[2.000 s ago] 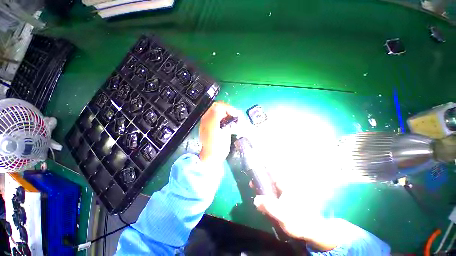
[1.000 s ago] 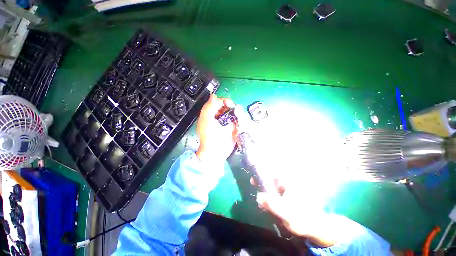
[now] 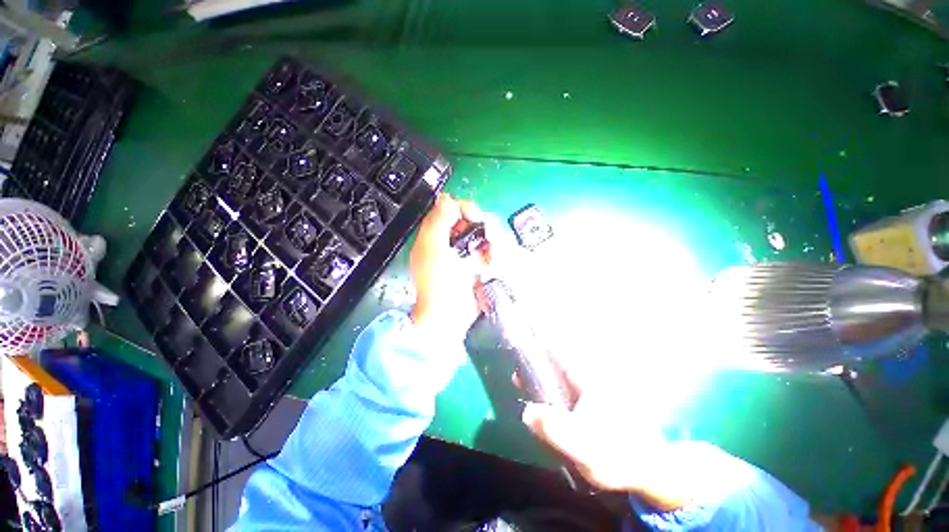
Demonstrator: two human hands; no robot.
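Note:
My left hand (image 3: 442,260) pinches a small dark square unit (image 3: 469,240) between its fingertips, just right of the black tray's corner. My right hand (image 3: 578,436), partly washed out by glare, holds a long, slim, dark shiny tool (image 3: 529,353). The tool's far end is close below the held unit; I cannot tell whether they touch. A second square part (image 3: 532,225) with a pale face lies on the green mat to the right of my left hand. The black tray (image 3: 387,241) has a grid of pockets, many with dark units and several empty at its lower left.
A silver lamp head (image 3: 791,317) throws strong glare at the right. Beyond it are a blue stick (image 3: 829,218) and a yellowish bottle (image 3: 897,247). Small dark units (image 3: 632,21) lie at the far side. A white fan (image 3: 44,278) and blue bin (image 3: 117,436) stand left.
The view has shifted slightly, bringing two far units into sight. The unit in my left hand has tilted to show more of its face. Both hands keep their holds.

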